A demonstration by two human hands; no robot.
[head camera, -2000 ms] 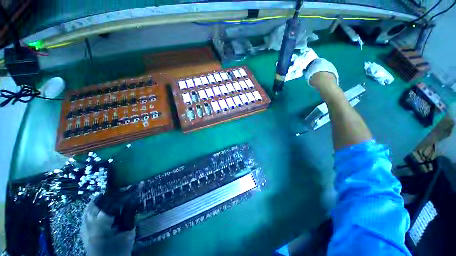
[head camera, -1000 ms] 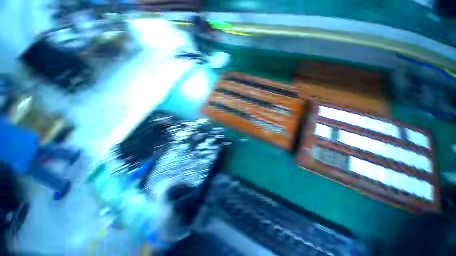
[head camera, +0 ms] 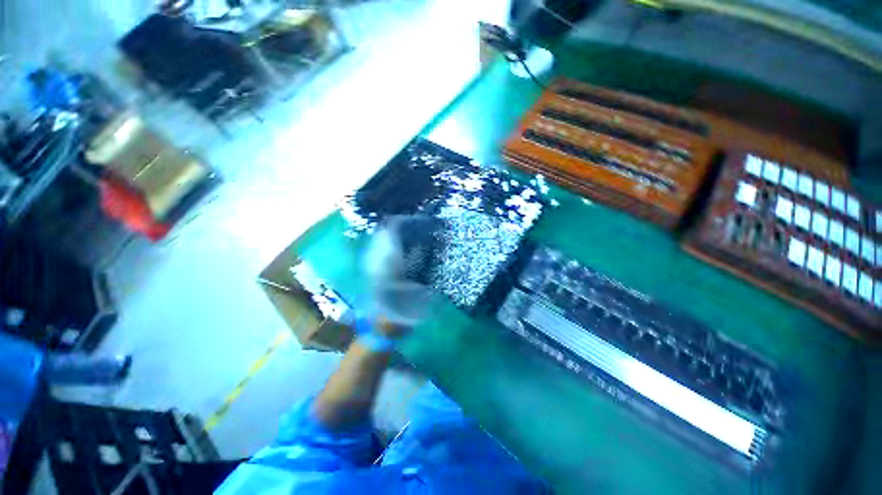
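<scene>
My left hand point(head camera: 398, 271), in a white glove with dark fingertips and a blue wrist band, is at the near left side of the black parts bin, fingertips over the silver screws point(head camera: 474, 253). It is blurred, and whether it holds anything is hidden. Dark leads with small white ends point(head camera: 517, 203) lie heaped at the bin's far side. The black fixture point(head camera: 667, 334) lies right of the bin with the silver ribbed heat sink point(head camera: 638, 377) along it. My right hand is out of the picture.
Behind the fixture stand a brown tray with dark parts point(head camera: 609, 145) and a brown tray with white pads point(head camera: 745, 247). A cardboard box point(head camera: 329, 334) is below the bench's left edge. Left are the floor, carts and a blue-clothed person point(head camera: 19, 377).
The view has swung left, so the bench appears further right. My right hand, seen reaching at the back right, has left the picture. My left hand now shows at the bin, away from the fixture.
</scene>
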